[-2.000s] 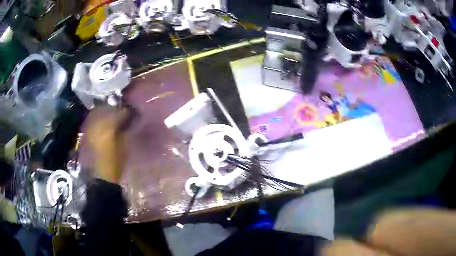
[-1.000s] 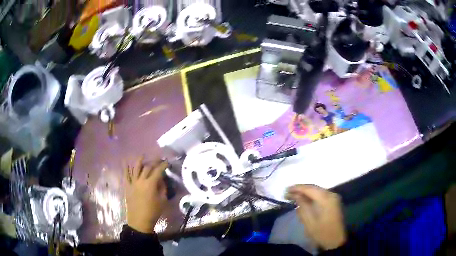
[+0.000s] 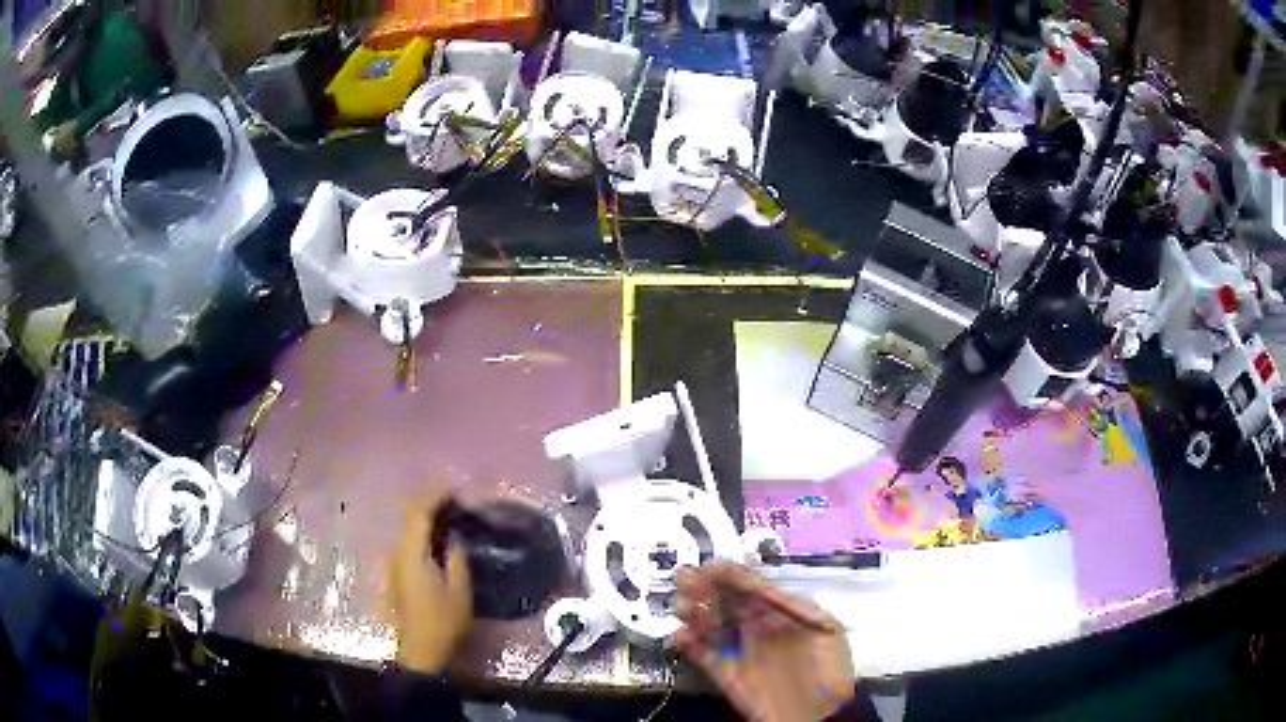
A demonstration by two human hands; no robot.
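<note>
A white housing point(image 3: 660, 529) with a slotted ring face lies on the brownish-pink mat point(image 3: 522, 381) near the front edge, its flat white bracket point(image 3: 614, 440) pointing away. A glossy black cover point(image 3: 511, 561) is just left of it. My left hand point(image 3: 430, 600) is at the cover's left side, fingers closed around its edge. My right hand point(image 3: 773, 646) is over the housing's lower right, fingertips pinched near the ring's centre on dark lead wires point(image 3: 731, 609), which it mostly hides. The grip is blurred. A black stick-like part point(image 3: 832, 559) extends right from the housing.
A black electric screwdriver point(image 3: 973, 370) leans over a grey screw box point(image 3: 903, 332). More white housings point(image 3: 409, 247) stand left and at the back. Units with black cups point(image 3: 1061, 332) crowd the right. A bagged ring housing point(image 3: 176, 162) and yellow bin point(image 3: 378, 81) are behind.
My view has shifted. My left hand has closed on the black cover's edge, and the cover is now fully visible. My right hand has moved left to the wires at the housing's centre.
</note>
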